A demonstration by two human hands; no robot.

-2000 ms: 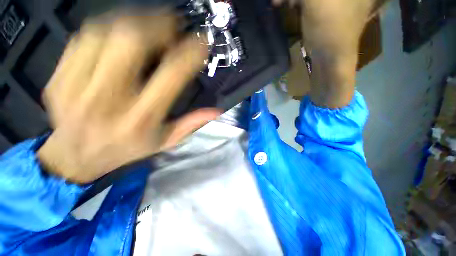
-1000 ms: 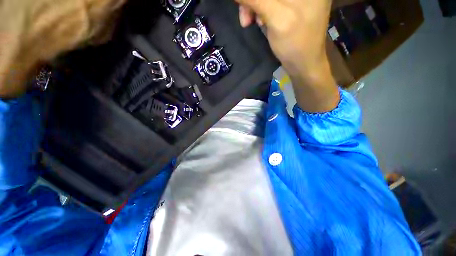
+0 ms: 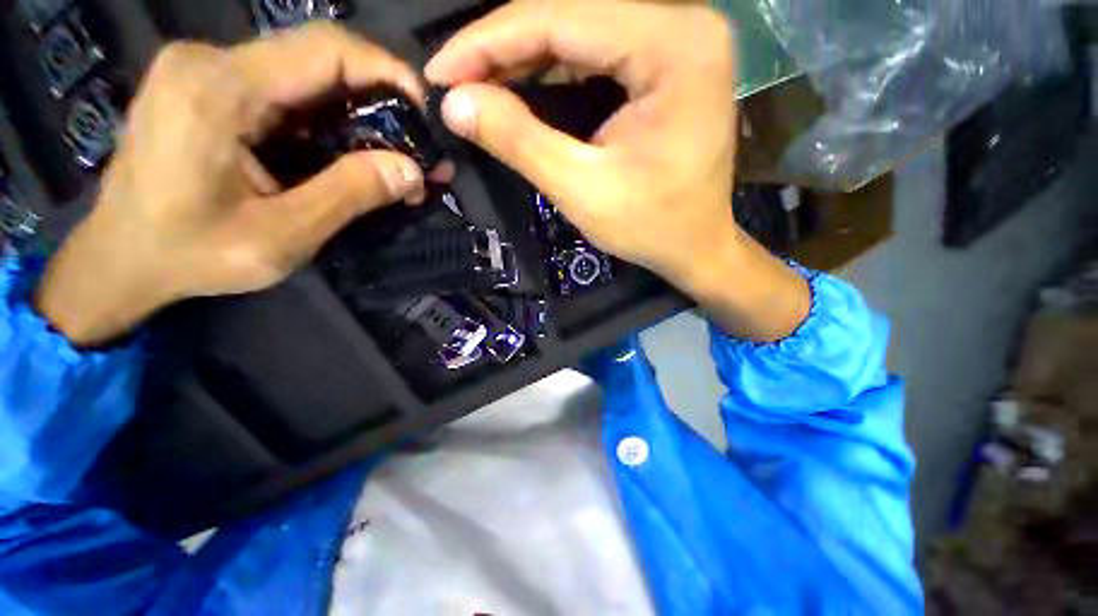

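Note:
My left hand (image 3: 229, 181) holds a glossy black watch case (image 3: 385, 124) between its thumb and fingers above the tray. My right hand (image 3: 626, 144) has its thumb and forefinger pinched on a small black piece (image 3: 437, 108) against the case's right end. It looks like a strap end, but the fingers hide most of it. The black compartment tray (image 3: 265, 472) lies below both hands. Black strap halves (image 3: 409, 262) with silver buckles (image 3: 464, 345) lie in one pocket. Another watch case (image 3: 580, 267) lies in the pocket to the right, partly under my right hand.
More watch cases (image 3: 90, 126) lie in tray pockets at the upper left. Crumpled clear plastic bags (image 3: 915, 72) lie on the green bench surface (image 3: 765, 48) at the upper right. A brown carton (image 3: 861, 229) with dark items is below them. Cluttered cartons are at the far right.
Both hands have come together over the tray's middle, the left from the upper left. A watch case now shows in my left hand. The view has shifted, so the tray's straps and cases appear lower.

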